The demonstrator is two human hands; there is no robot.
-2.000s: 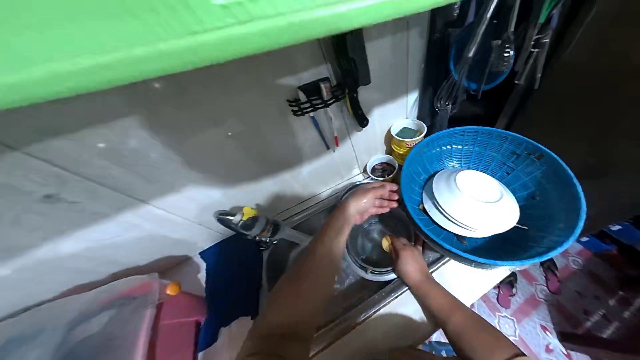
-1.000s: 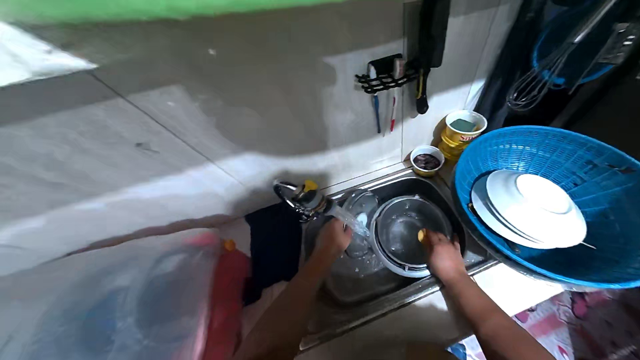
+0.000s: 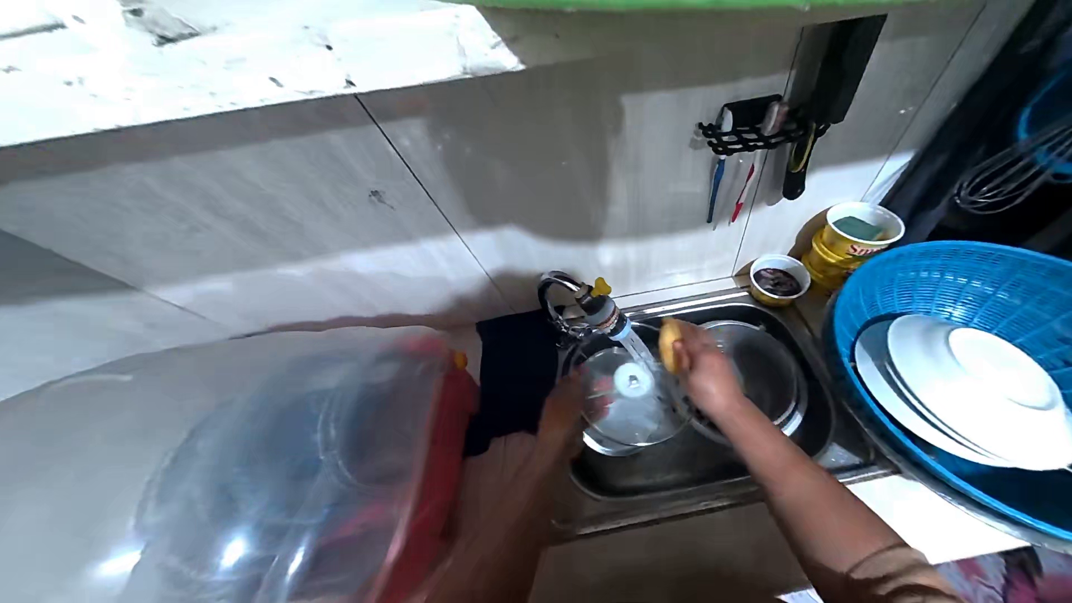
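Note:
My left hand [image 3: 565,408] grips the left rim of a clear glass lid [image 3: 634,410] with a round knob at its middle. Water runs from the faucet [image 3: 605,314] onto the lid. In my right hand [image 3: 703,368] is a yellow sponge [image 3: 670,344], held just above the lid's right side. A round metal pan [image 3: 758,368] lies in the right part of the stainless steel sink [image 3: 670,477], partly hidden by my right forearm. Under the lid the edge of another metal vessel [image 3: 610,445] shows.
Right of the sink stands a blue plastic basket [image 3: 946,268] with white dishes [image 3: 980,385]. Behind are a small bowl [image 3: 779,280] and a yellow container [image 3: 837,251]. A dark cloth [image 3: 515,368] and a red box with a clear cover [image 3: 435,452] lie left. A rack [image 3: 741,134] hangs on the wall.
My left hand has taken hold of the glass lid. My right hand, with the sponge, has moved left from the pan to the lid. The view has shifted left.

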